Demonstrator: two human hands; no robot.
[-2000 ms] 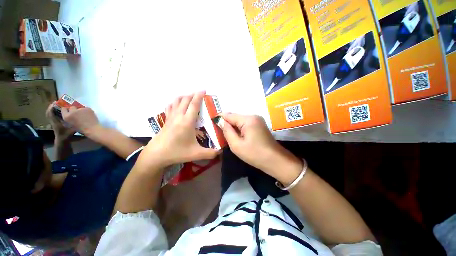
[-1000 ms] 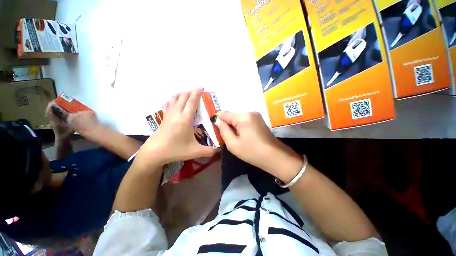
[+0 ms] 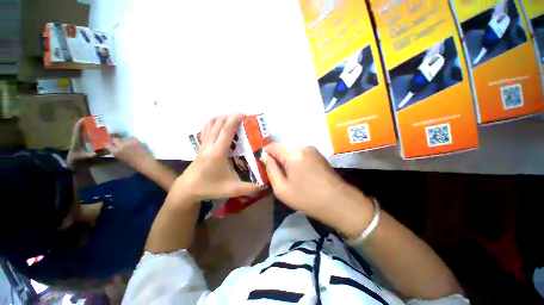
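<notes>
A retail box [image 3: 255,134] with an orange end, a barcode and a white printed side is held at the table's front edge. My left hand [image 3: 216,162] is wrapped around the box from the left, fingers over the top and thumb along the near side. My right hand [image 3: 298,179] is at the orange end, with thumb and index finger pinched on a small dark thing. That thing is mostly hidden in the fingertips, and I cannot tell what it is.
Several upright yellow-orange retail boxes [image 3: 438,113] stand in a row at the right. Another box [image 3: 80,46] lies at the far left, near brown cartons [image 3: 52,121]. A person [image 3: 113,205] at my left holds an orange-ended box [image 3: 96,132]. The white table [image 3: 209,53] spans the back.
The whole view has shifted slightly, moving the scene rightward. My right hand has moved a little down along the box's orange end. The neighbour's box has turned in their hands.
</notes>
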